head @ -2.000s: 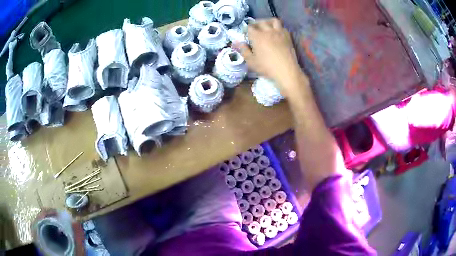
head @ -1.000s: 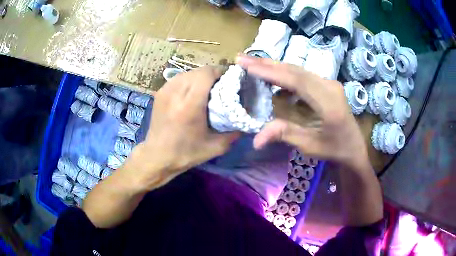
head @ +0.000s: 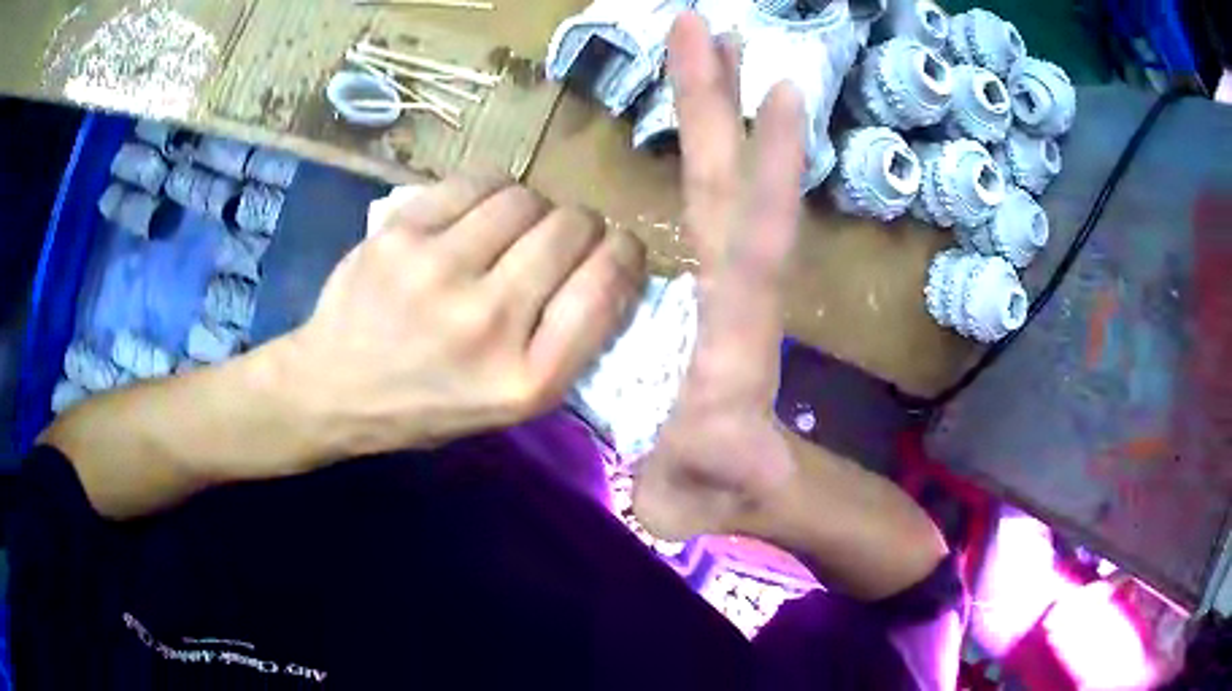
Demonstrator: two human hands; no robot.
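Observation:
My left hand is closed around a light grey moulded piece, which shows between my two hands; its mouth is hidden. My right hand is upright and slightly blurred, fingers extended, with its palm side against or close to the piece's right end. Contact cannot be told for certain. Several ribbed end pieces with centre holes stand at the table's right end. Light grey hollow sleeves lie just beyond my right hand.
A small glue cup with thin swabs sits on a brown cardboard pad. A blue bin of grey tubes is at the left. A black cable crosses the grey surface at the right.
My left hand has turned over the grey piece, whose open mouth no longer shows. My right hand has gone from curved beside the piece to straight fingers pointing away. The view has shifted.

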